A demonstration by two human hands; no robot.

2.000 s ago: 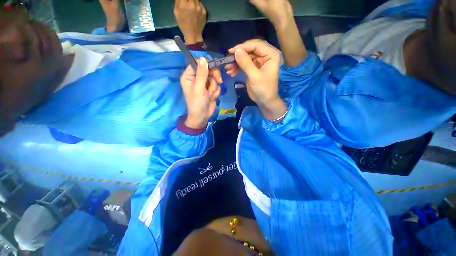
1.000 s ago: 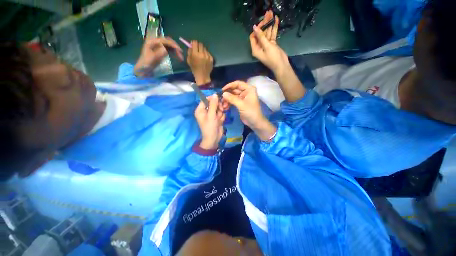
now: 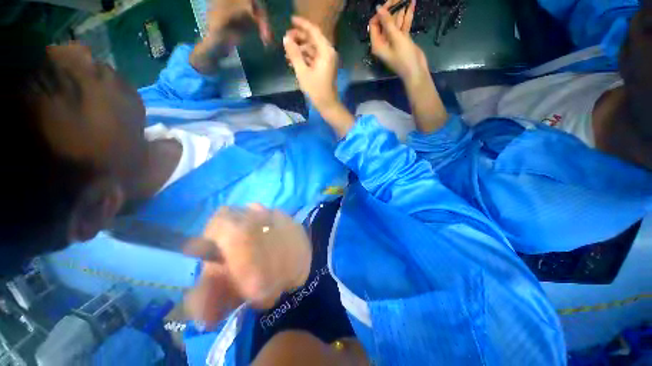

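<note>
My left hand (image 3: 254,254) is strongly blurred, low at the left in front of my chest. A dark strip-like thing (image 3: 154,234) sticks out of it to the left, also blurred. My right hand (image 3: 314,61) is raised at the top middle by the bench edge, fingers curled with gaps between them. I cannot tell if a small piece is between its fingertips.
The green bench (image 3: 279,71) runs along the top. A phone unit (image 3: 154,39) lies at its upper left. Black loose pieces (image 3: 447,21) lie at the top right. Workers in blue smocks sit close on both sides; a neighbour's hand (image 3: 397,43) holds a dark piece.
My hands, together before, are now apart. My left hand has come down and left towards my chest with the dark strip. My right hand has moved up towards the bench.
</note>
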